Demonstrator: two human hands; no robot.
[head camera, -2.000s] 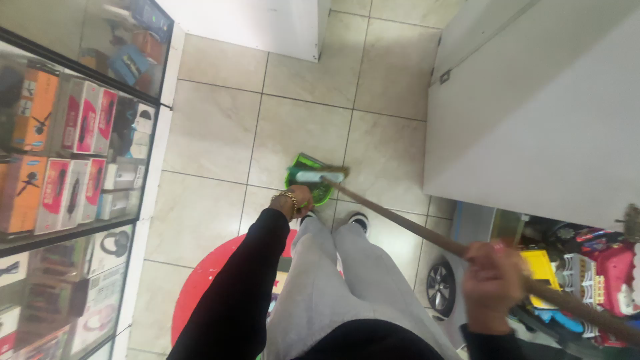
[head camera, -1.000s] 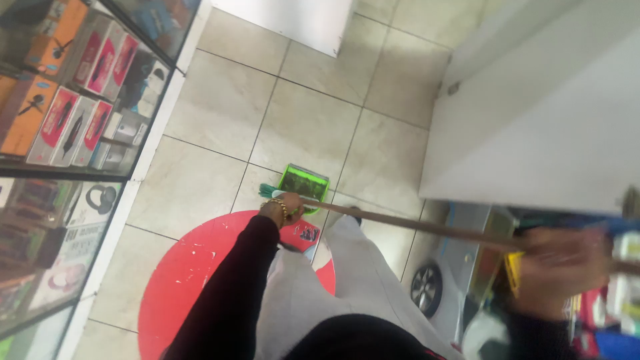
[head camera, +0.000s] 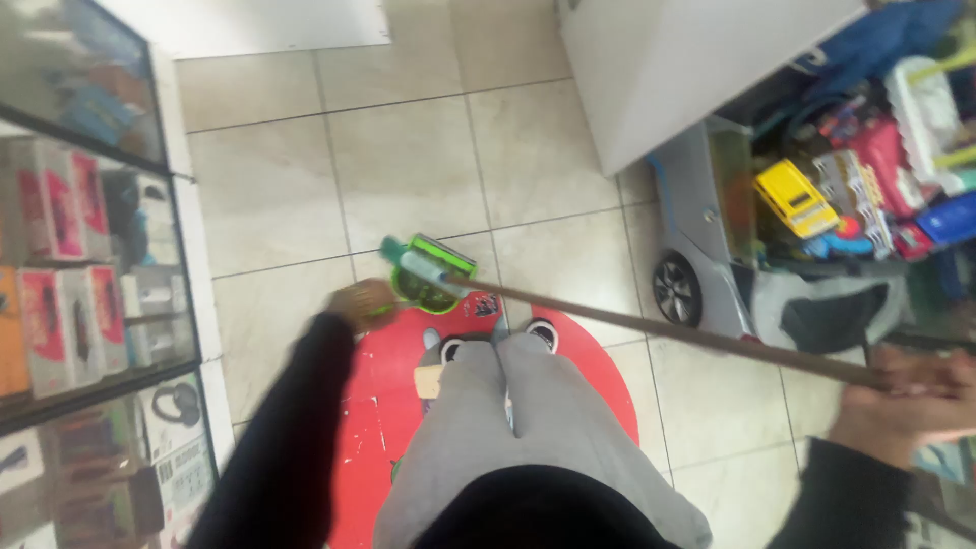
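My right hand (head camera: 907, 396), at the far right, is closed around the brown pole handle (head camera: 671, 328) of a broom. The handle slants to the left down to the broom's head (head camera: 423, 267), pale blue and green, which lies over a green dustpan (head camera: 450, 259). My left hand (head camera: 362, 305), blurred, is at the dustpan's left side with its fingers closed on the dustpan's short handle. Shadow and blur hide what the pan holds. Both sit just above the edge of a round red mat (head camera: 366, 427), in front of my shoes.
A glass display case (head camera: 183, 305) with boxed goods runs along the left. A white cabinet (head camera: 282, 23) stands ahead, and a white panel (head camera: 671, 69) at the upper right. Beside it are a grey toy car (head camera: 705, 252) and a heap of toys with a yellow toy vehicle (head camera: 797, 198).
The broom's head, which stuck out at the dustpan's lower left one second ago, now lies across the pan. The view has shifted, showing more of the toys.
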